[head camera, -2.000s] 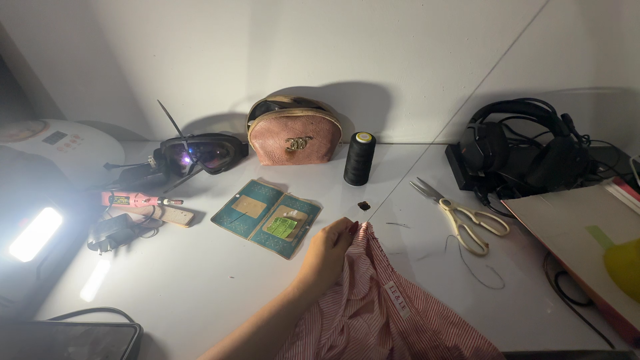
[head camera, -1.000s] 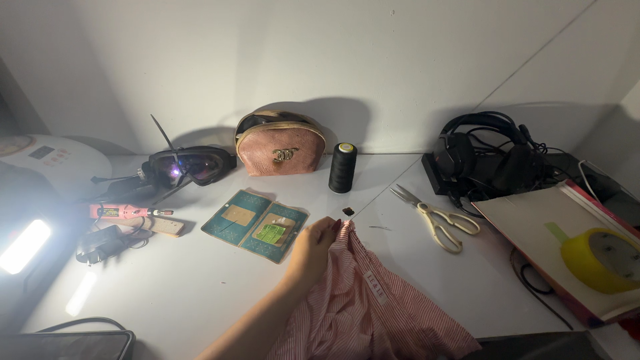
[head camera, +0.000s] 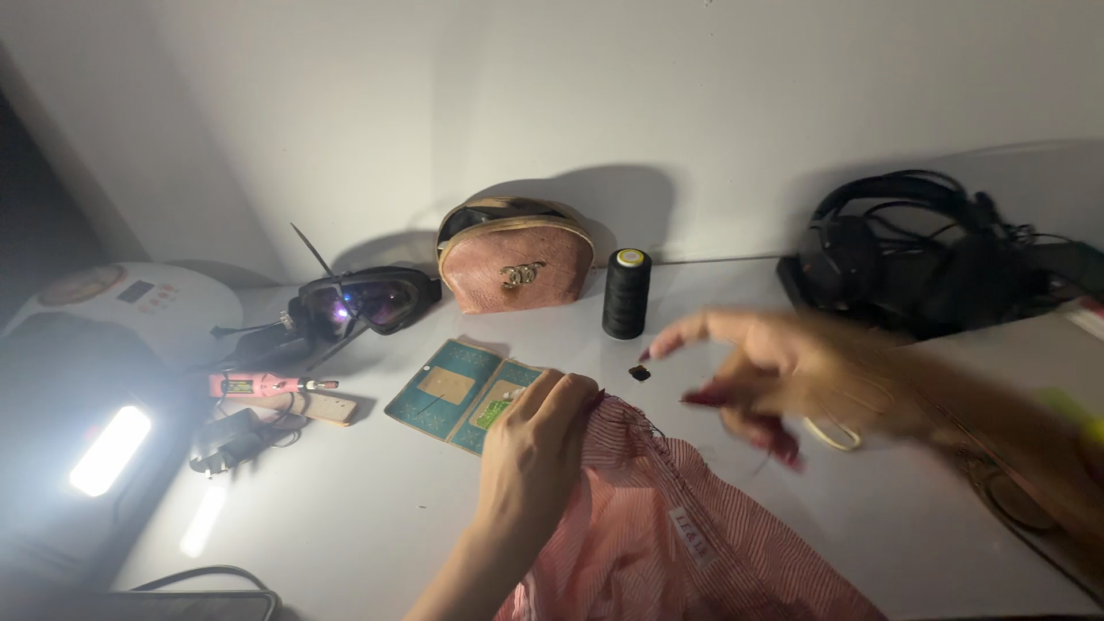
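My left hand (head camera: 539, 457) pinches the upper edge of a red-and-white striped garment (head camera: 655, 517), which has a sewn-in label bearing writing. My right hand (head camera: 759, 379), blurred, hangs over the table to the right, its fingers apart; whether a needle or thread is between them is too blurred to tell. Near its index fingertip lies a small dark piece (head camera: 639, 373). A spool of black thread (head camera: 627, 295) stands upright behind. Beside my left hand an opened teal booklet (head camera: 444, 392) lies partly covered, with a needle-like dark line on it. The scissors (head camera: 835, 434) are mostly hidden under my right hand.
A pink pouch (head camera: 517, 267) and goggles (head camera: 371, 302) stand near the wall. At left are a pink rotary tool (head camera: 259, 385), a black adapter (head camera: 226, 444), a bright lamp (head camera: 110, 451) and a white device (head camera: 129, 302). Black headphones (head camera: 897, 241) sit at the back right.
My right hand has come into view at the right, over the scissors. My left hand still holds the garment's edge and now overlaps the booklet, which lay uncovered before.
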